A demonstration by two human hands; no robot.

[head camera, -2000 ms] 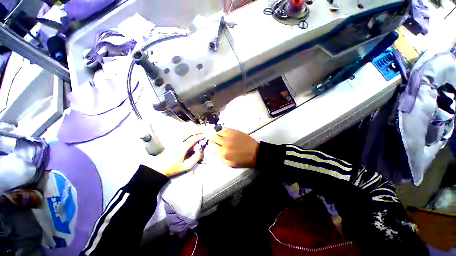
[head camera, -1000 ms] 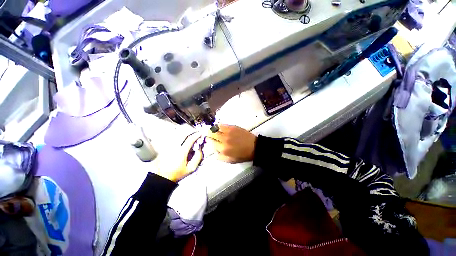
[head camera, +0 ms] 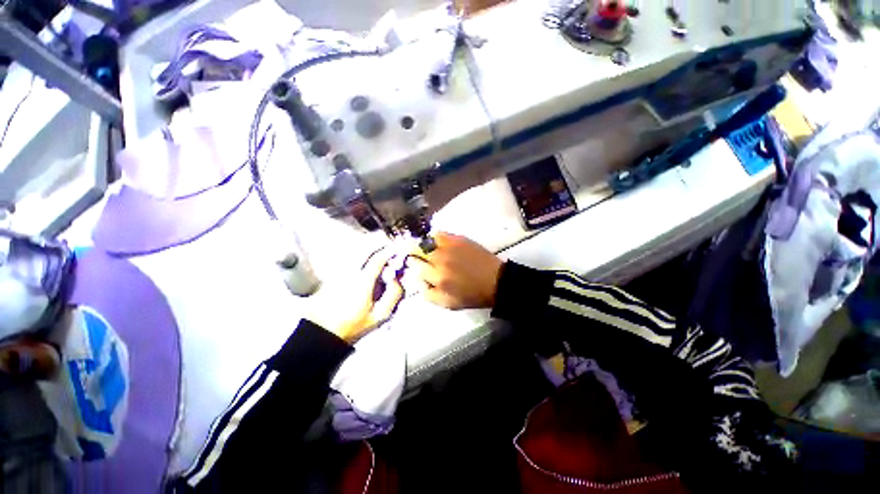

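A pale lilac and white fabric piece (head camera: 371, 391) hangs over the table's front edge below my left hand. My left hand (head camera: 371, 294) and my right hand (head camera: 458, 272) are close together just in front of the needle area (head camera: 410, 224) of the white sewing machine (head camera: 386, 121). My fingertips pinch the fabric there. Bright glare washes out the cloth between the fingers, so its exact folds are hidden.
A gooseneck lamp (head camera: 299, 275) stands left of the needle. A smartphone (head camera: 542, 193) lies under the machine arm. Purple curved panels (head camera: 135, 357) lie at the left. A blue card (head camera: 750, 145) and a sewn purple-white bundle (head camera: 820, 232) are at the right.
The camera view has shifted slightly. My hands stay at the needle area, with the left hand a little closer to the right than two seconds ago. The hanging fabric has moved slightly.
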